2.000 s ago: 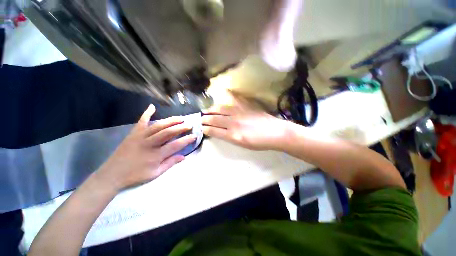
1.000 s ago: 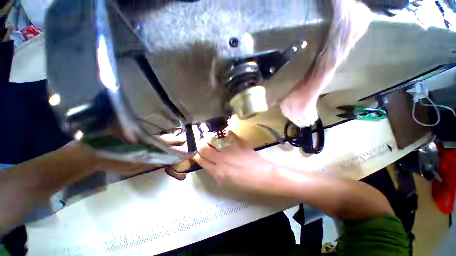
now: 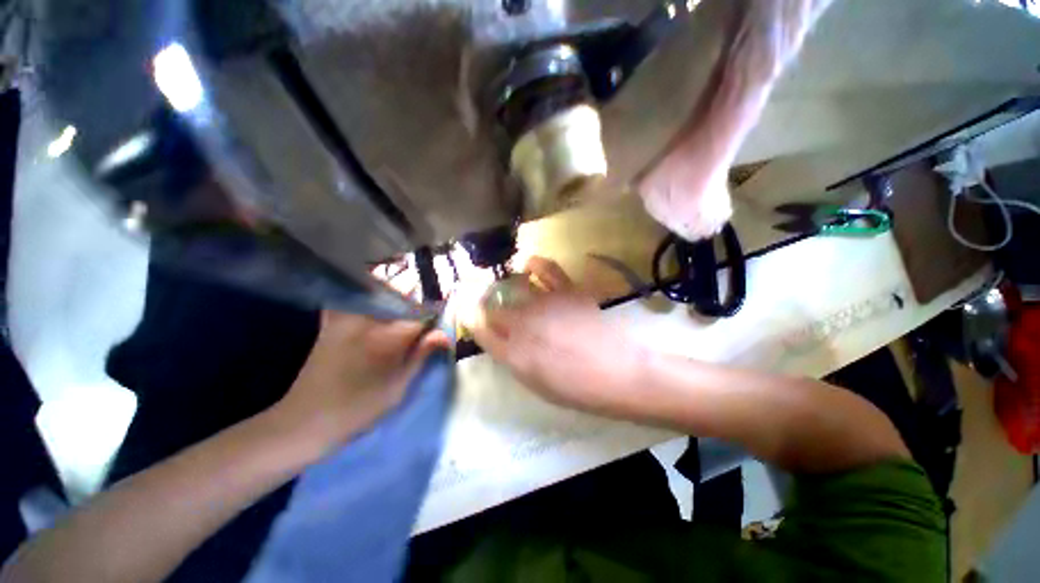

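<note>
The sewing machine head [image 3: 376,103] fills the top, its lamp bright at the presser foot [image 3: 439,273]. My left hand [image 3: 371,359] is just left of the foot, its fingers closed on the grey-blue piece [image 3: 376,467], which hangs down over the table's front edge. My right hand [image 3: 547,330] is just right of the foot, fingers bent by the needle area; whether it holds cloth is hidden. The black fabric [image 3: 217,319] lies behind and left of my left hand.
Black-handled scissors [image 3: 701,273] lie on the machine bed right of my right hand. A pink cloth [image 3: 690,194] hangs above them. Green snips [image 3: 855,221] lie farther right. A metal bowl [image 3: 983,330] and red bag [image 3: 1018,387] are at the right edge.
The grey-blue piece now hangs toward me from my left hand. My left hand shows clear of the machine head, which hid it in part. The black fabric at left has shifted.
</note>
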